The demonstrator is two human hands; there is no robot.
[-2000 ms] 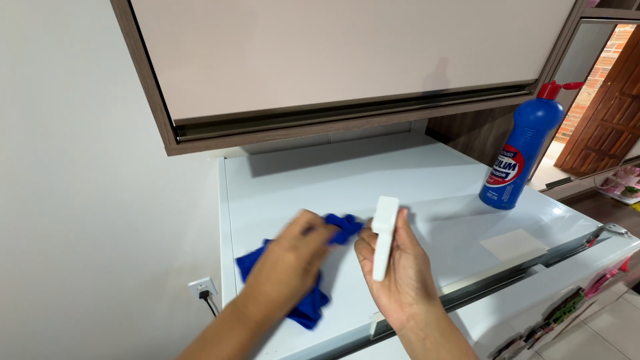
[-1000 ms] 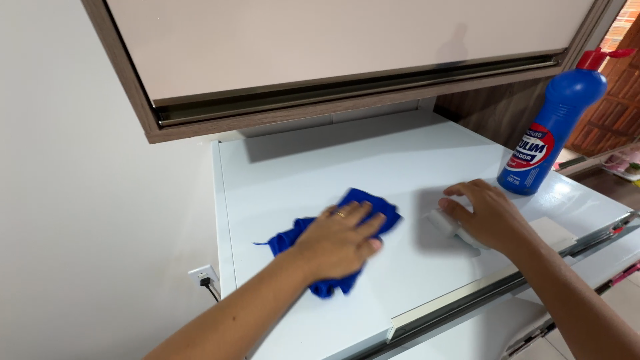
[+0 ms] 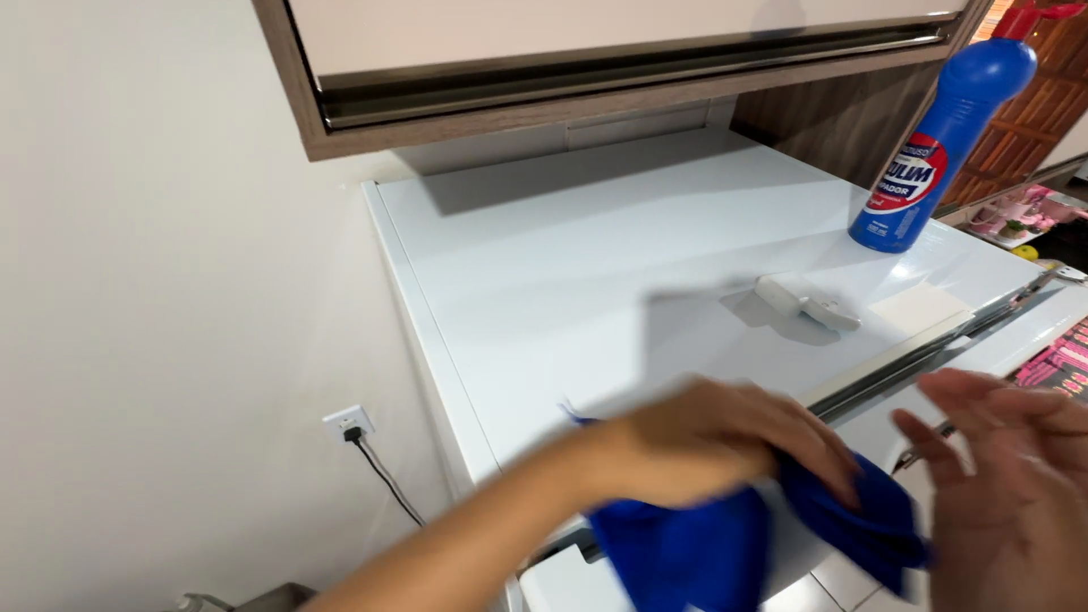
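A blue cloth (image 3: 688,544) hangs from my left hand (image 3: 731,433), which has lifted it past the front edge of the white refrigerator top (image 3: 544,255). My right hand (image 3: 1011,476) is at the lower right, blurred, fingers apart, beside the cloth's right end and holding nothing that shows. A small white plastic brush-like piece (image 3: 807,302) lies on the white top, toward its front right. Behind it to the right stands a blue cleaner bottle (image 3: 931,161) with an open red cap.
A wood-framed cabinet (image 3: 595,102) hangs low over the back of the top. A wall outlet (image 3: 348,423) with a black plug and cord is at the left. Pink items (image 3: 1016,212) and a wooden door (image 3: 1020,127) are at the far right.
My left hand has moved the blue cloth from the white top to its front edge. My right hand has let go of the white piece and come toward me. The view has shifted.
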